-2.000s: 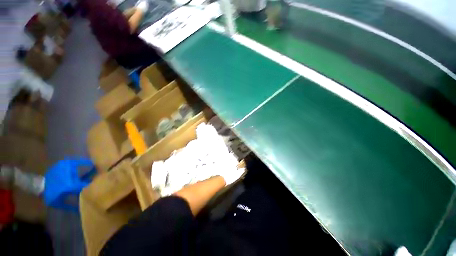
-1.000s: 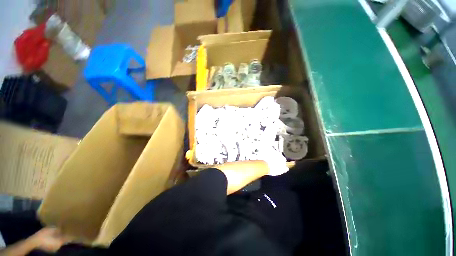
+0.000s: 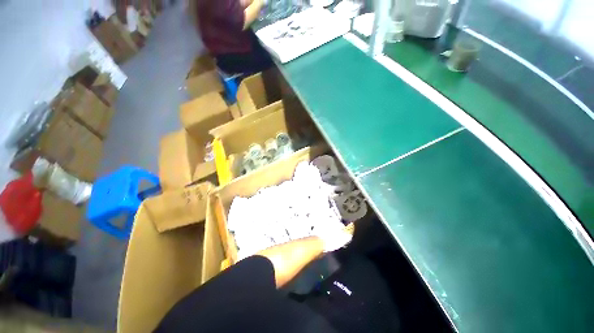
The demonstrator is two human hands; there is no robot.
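My left hand (image 3: 335,237), in a thin white glove below a bare wrist, is at the near right corner of the open parts carton (image 3: 217,240). The glove blends with the heap of small white plastic parts (image 3: 280,211), so its fingers and any hold are unclear. Greyish round parts (image 3: 352,204) lie between the heap and the bench edge. My right hand is not in view.
An empty carton (image 3: 146,266) stands left of the parts carton. Beyond are a carton of round parts (image 3: 251,133), an orange strip (image 3: 221,162), a blue stool (image 3: 117,198) and a seated person (image 3: 225,29). The green bench (image 3: 423,175) runs along the right.
The view has swung up and turned, showing more bench and the person. The empty carton now stands closer against the parts carton. The other hand at its lower left is gone from view.
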